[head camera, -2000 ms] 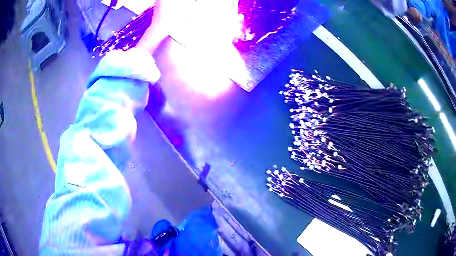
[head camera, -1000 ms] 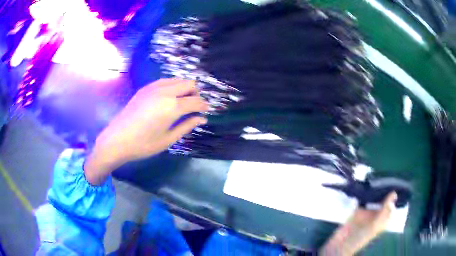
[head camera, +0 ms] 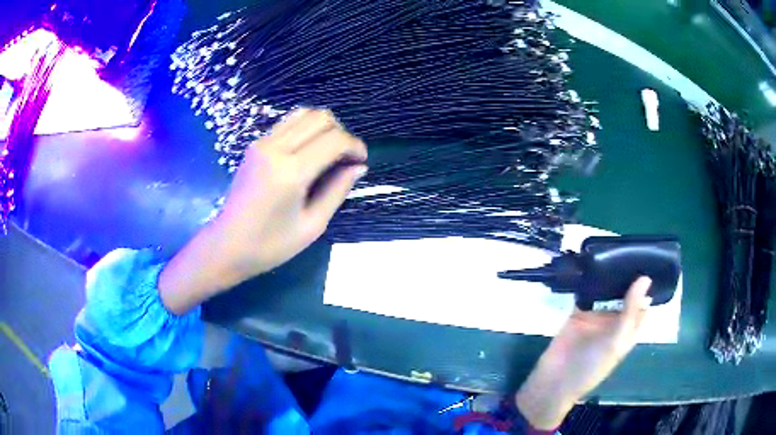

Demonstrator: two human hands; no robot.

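Black cables with small pale ends form a wide pile [head camera: 408, 76] at the top centre, with looser cables along its near side. My left hand [head camera: 298, 174] is over the left part of these cables, fingers curled; whether a cable is between the fingertips cannot be told. My right hand [head camera: 587, 340] holds a flat black bottle [head camera: 634, 270] over the right part of a white sheet [head camera: 408, 280]. The bottle's narrow black nozzle points left, just below the cable ends.
A violet-white glow lies at the upper left over a pale sheet [head camera: 72, 98] with pink-lit cables. A banded cable bundle [head camera: 743, 229] lies at the far right. A small white piece [head camera: 651, 109] lies behind the bottle. The bench's near edge curves along the bottom.
The view has swung right from the glow to the cable pile and white sheet. My left hand has come from the glow to the cables, its fingers now more curled. The bottle has come into view.
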